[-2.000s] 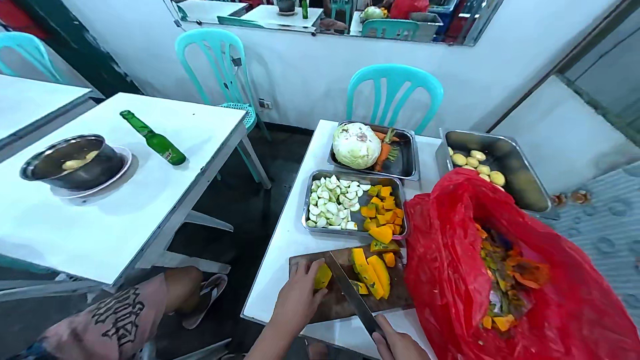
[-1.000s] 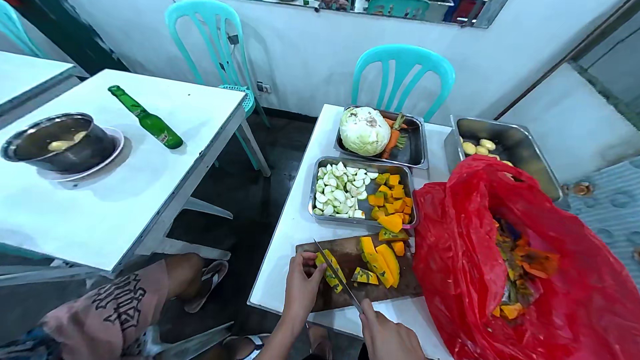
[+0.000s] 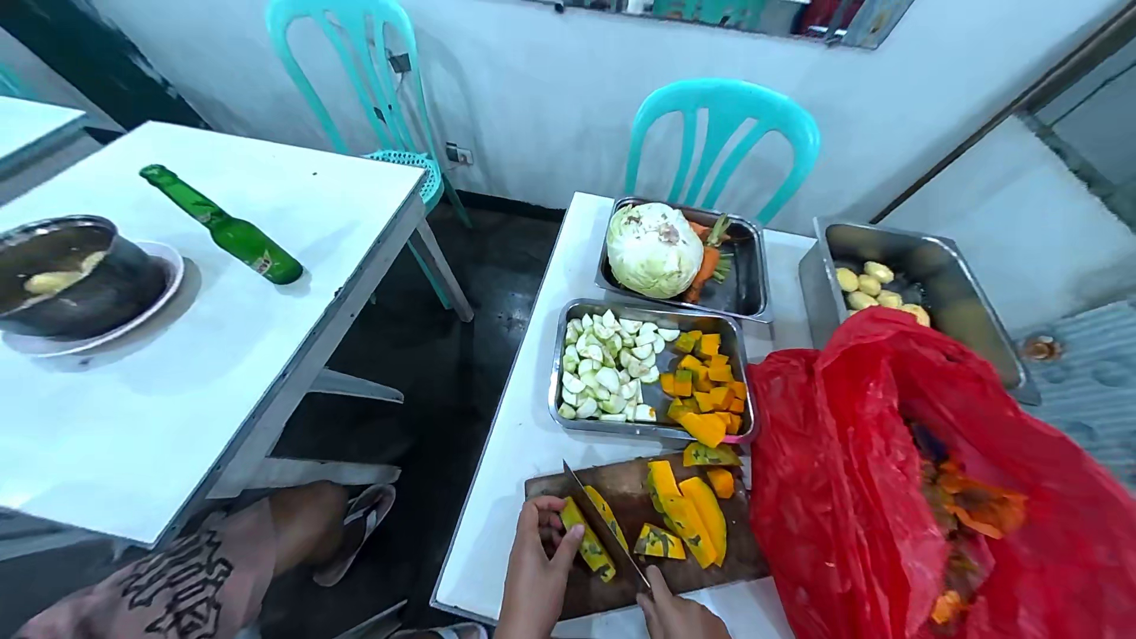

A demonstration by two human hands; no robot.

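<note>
On the wooden cutting board [image 3: 612, 599], my left hand [image 3: 541, 559] holds a strip of squash [image 3: 586, 543] with its thumb and fingertips. My right hand [image 3: 674, 612] grips the handle of a kitchen knife [image 3: 612, 537], whose blade lies between that strip and another squash piece [image 3: 607, 516]. Right of the blade are a short squash chunk [image 3: 659, 541] and longer squash wedges [image 3: 688, 519]. Behind the board, a metal tray [image 3: 621, 426] holds pale green-white vegetable chunks [image 3: 603, 368] and orange squash cubes [image 3: 710, 382].
A red plastic bag [image 3: 825, 497] with peelings borders the board's right. Farther back are a tray with a cabbage [image 3: 654, 250] and carrots [image 3: 706, 273], and a deep metal pan [image 3: 958, 293] of peeled potatoes. Left, another table bears a green bottle [image 3: 222, 226] and a pot [image 3: 71, 284]. A seated person's leg [image 3: 306, 528] is lower left.
The squash my left hand holds, one wider piece a second ago, is now parted by the blade. Two seconds ago the knife was farther right, beside the long wedges, and the short chunk was not there.
</note>
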